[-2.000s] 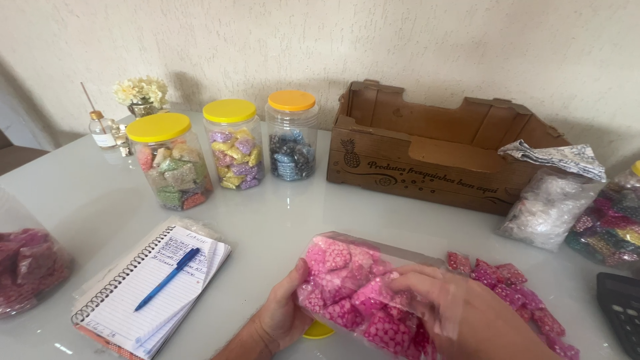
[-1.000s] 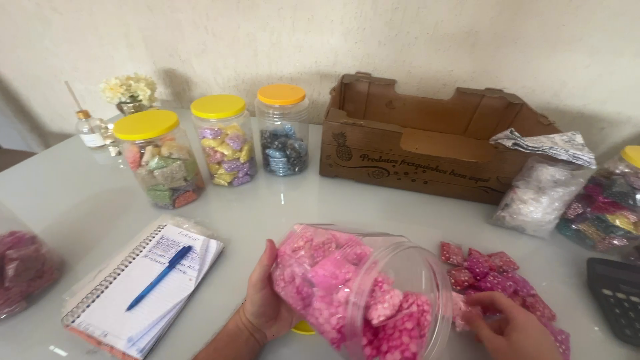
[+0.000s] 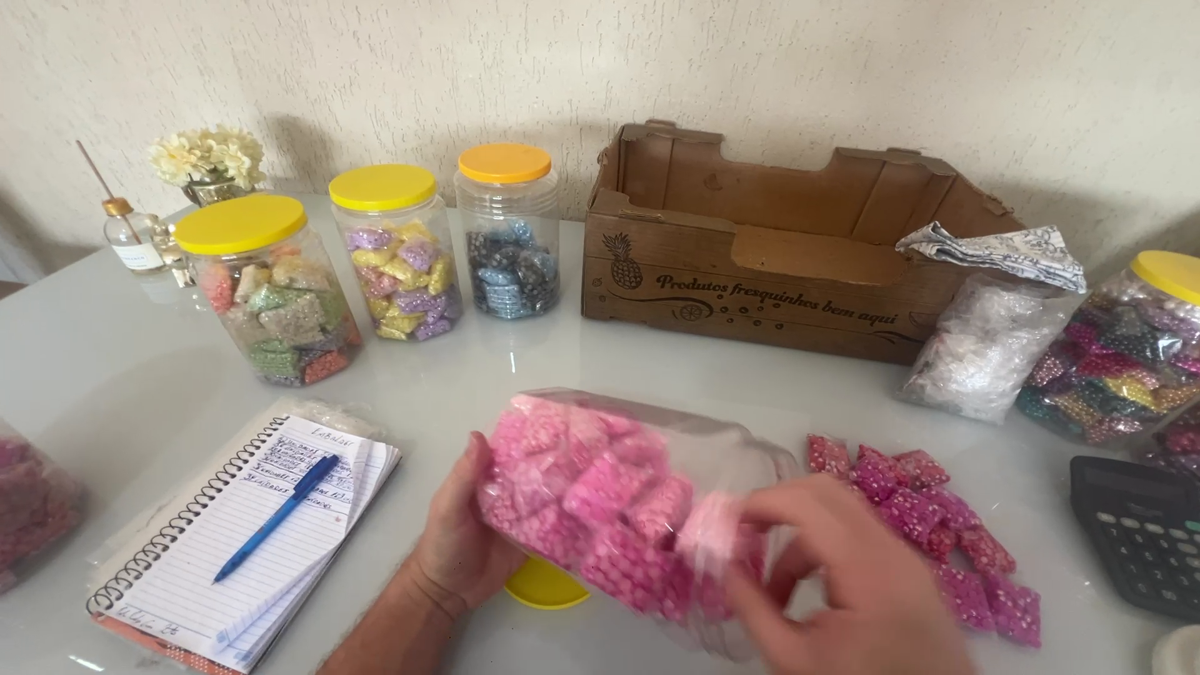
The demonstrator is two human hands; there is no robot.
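A clear plastic jar (image 3: 600, 506) of pink bead packets lies tilted on its side above the table, its mouth toward the right. My left hand (image 3: 469, 534) supports it by the base end. At the mouth, my right hand (image 3: 834, 572) is blurred, its thumb and fingers around a light pink packet (image 3: 708, 530); whether the packet is just inside the rim cannot be told. Partly hidden beneath the jar is a yellow lid (image 3: 547, 583). Loose magenta and red bead packets (image 3: 923, 516) lie on the table to the right of the jar.
Behind stand lidded jars of bead packets (image 3: 281, 309), (image 3: 398, 272), (image 3: 511, 262) and a cardboard crate (image 3: 750, 300). A spiral notebook (image 3: 253, 525) with a blue pen (image 3: 277, 520) lies left. At right are a clear bag (image 3: 984, 352), another jar (image 3: 1116, 366) and a calculator (image 3: 1139, 530).
My right hand was over the jar's side, then by the loose packets, and is now at the mouth with a light pink packet. The jar's mouth has turned from facing the camera more toward the right.
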